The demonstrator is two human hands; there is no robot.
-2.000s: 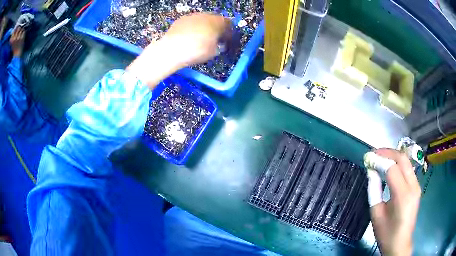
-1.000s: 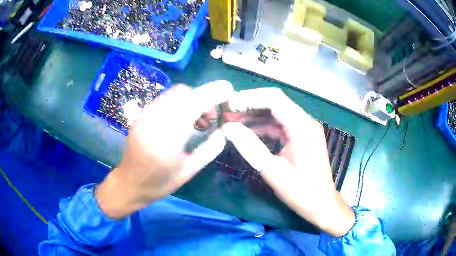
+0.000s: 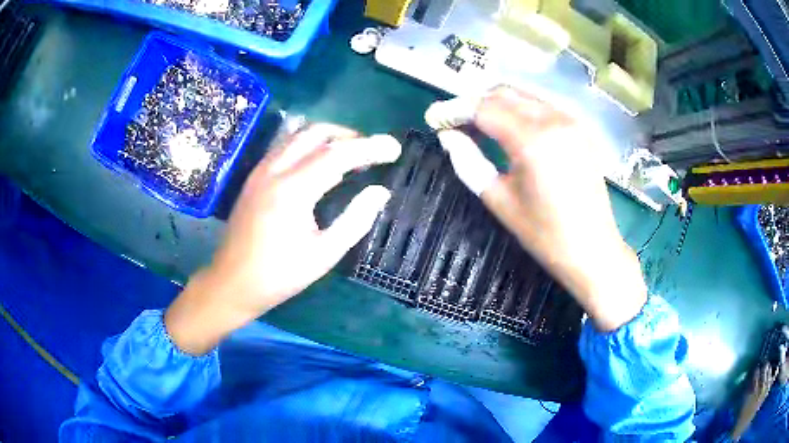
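Note:
Several black plastic housings [image 3: 467,264] lie side by side on the green bench in front of me, their grid-like ends towards me. My left hand [image 3: 290,212] is at their left side, thumb and index finger apart, nothing visible between them. My right hand [image 3: 545,177] is over the far right part of the row and hides some of it. Its thumb and index tips, in pale finger cots, are close together above the far end of the row; whether they pinch a small part cannot be told.
A small blue bin [image 3: 186,130] of shiny parts is at left, a large blue bin [image 3: 298,43] behind it. A white base plate [image 3: 415,56] holds cream blocks [image 3: 627,73] and loose dark parts [image 3: 465,54]. A yellow light bar [image 3: 744,180] and another blue bin [image 3: 761,247] are at right.
My hands met in front of me a second ago and are now apart, the right one further up. Two seconds ago my left hand was over the large bin. The view has shifted.

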